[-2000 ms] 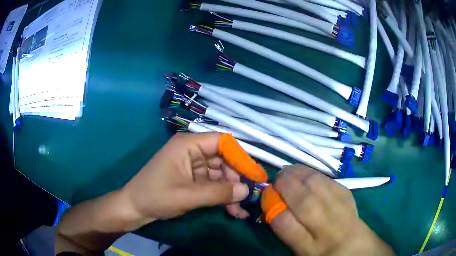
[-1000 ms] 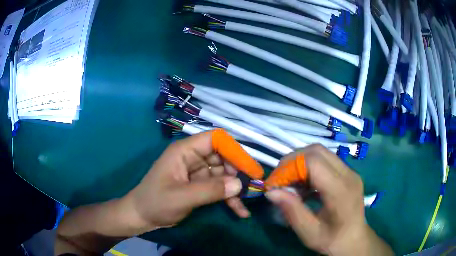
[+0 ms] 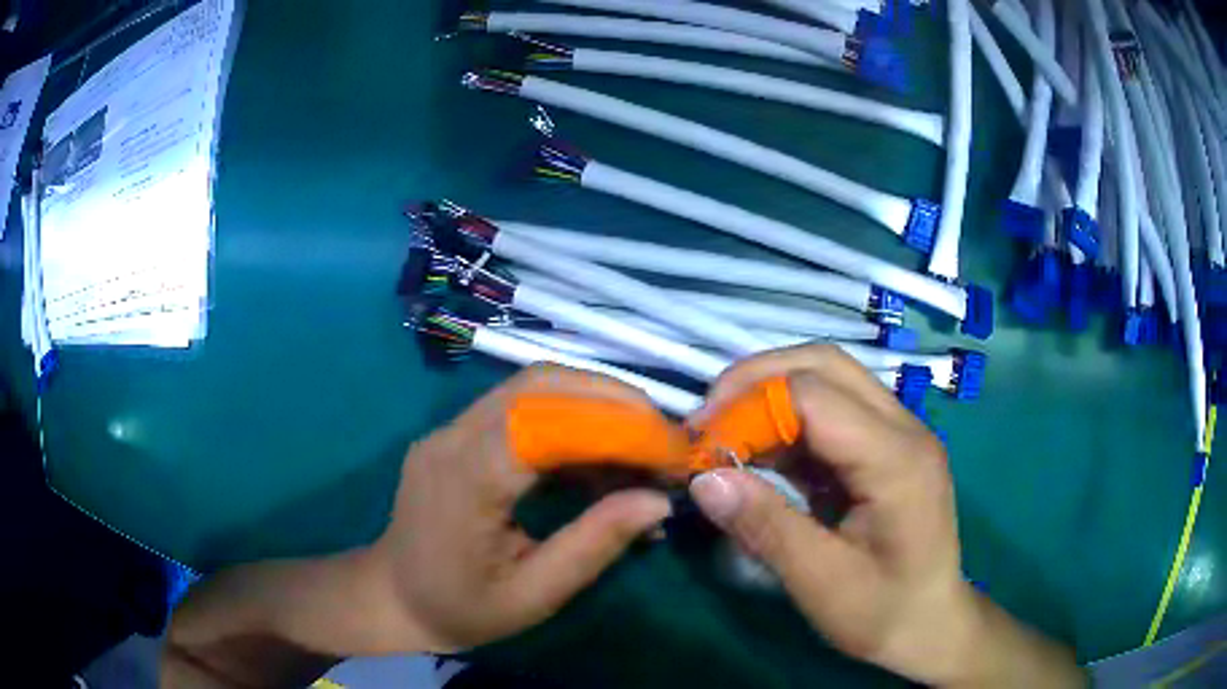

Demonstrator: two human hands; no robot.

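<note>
My left hand (image 3: pixel 498 512), with an orange finger cot, holds a small dark housing (image 3: pixel 659 526) near its thumb tip; the fingers hide most of it and it is blurred. My right hand (image 3: pixel 854 505), also with an orange cot, pinches thin lead wires (image 3: pixel 733 460) between thumb and finger, close beside the left fingertips. The white cable (image 3: pixel 778 491) of these wires shows blurred under the right hand. I cannot tell whether any wire sits in the housing.
White cables (image 3: pixel 727 229) with blue connectors at their right ends lie in rows behind my hands. Dark ends are bunched at the left of the nearer cables. More cables (image 3: pixel 1144 202) pile up at right. Printed sheets (image 3: pixel 128 202) lie at left. Yellow tape (image 3: pixel 1184 538) marks the right side.
My left orange-cotted finger has swung flatter and now covers the coloured wires seen before. My right hand has moved slightly up and left, closer against the left. The view has shifted a little.
</note>
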